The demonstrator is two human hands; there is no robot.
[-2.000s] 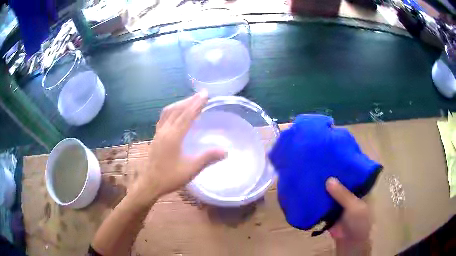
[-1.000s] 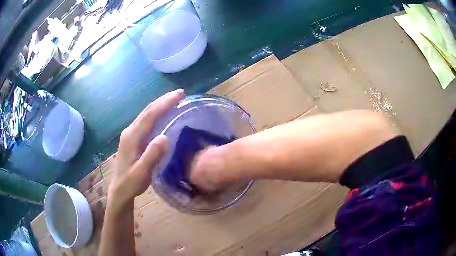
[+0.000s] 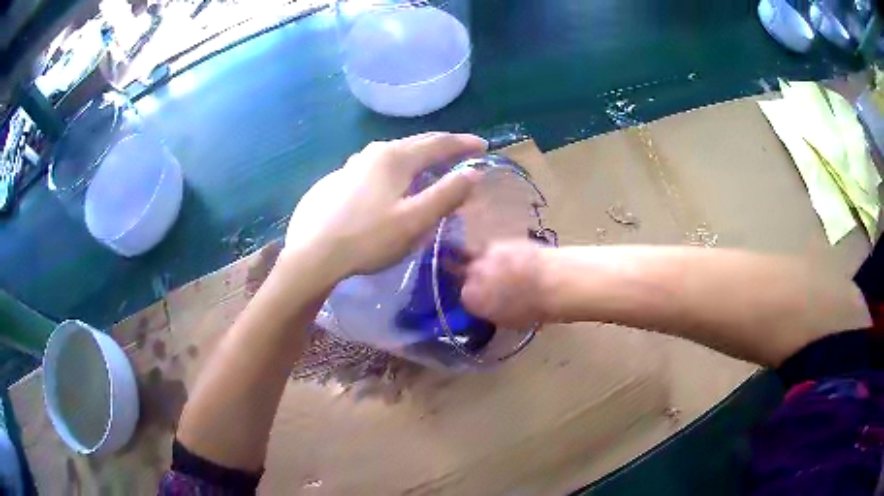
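A clear container with a white base lies tilted on the cardboard, its open rim towards the right. My left hand holds its wall from above, thumb near the rim. My right hand reaches through the rim with the blue cloth, which shows purple-blue through the clear wall. My right fingertips are hidden by the hand and blurred. The white bowl stands at the left on the cardboard.
Cardboard lies under the work. On the green belt behind stand two clear containers with white bases, one at centre and one at left. More white pieces show at top right. Yellow sheets lie at right.
The container has gone from upright to tilted, rim to the right. My left hand has moved over its top. My right hand has gone from holding the cloth outside to inside it. The view has turned.
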